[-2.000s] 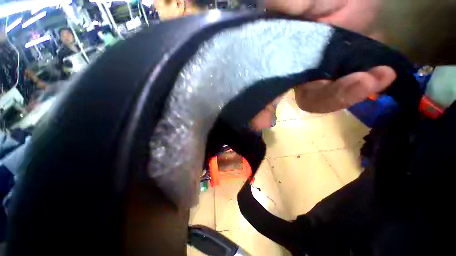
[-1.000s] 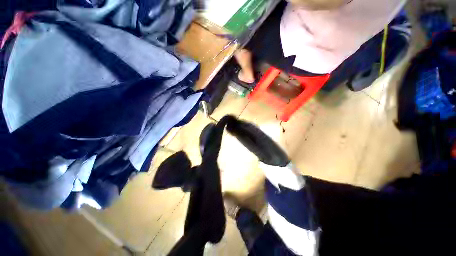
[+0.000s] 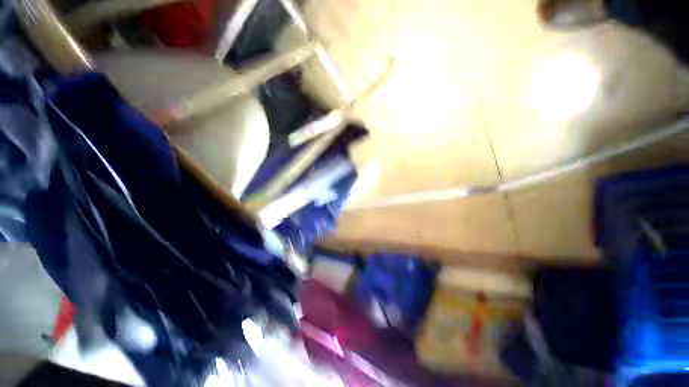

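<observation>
No hand can be made out in the head view; the frame is blurred and tilted. Nearest in front of me, a heap of dark navy garment pieces point(image 3: 143, 204) with thin pale lines hangs over a wooden edge on the left. Lighter grey-blue cloth point(image 3: 19, 143) lies at the far left edge. A dark shape at the bottom left corner is too blurred to name.
Tiled floor point(image 3: 431, 136) with a pale line across it. A blue crate point(image 3: 650, 302) stands at the right edge. A yellow carton with red marks point(image 3: 461, 329), blue bundles point(image 3: 397, 287) and maroon cloth point(image 3: 355, 332) lie along the bottom. Pale bars cross at upper left.
The camera has swung to another part of the floor. The red stool, the seated person and the dark straps have left the view. The crate, carton and bundles now show at the bottom.
</observation>
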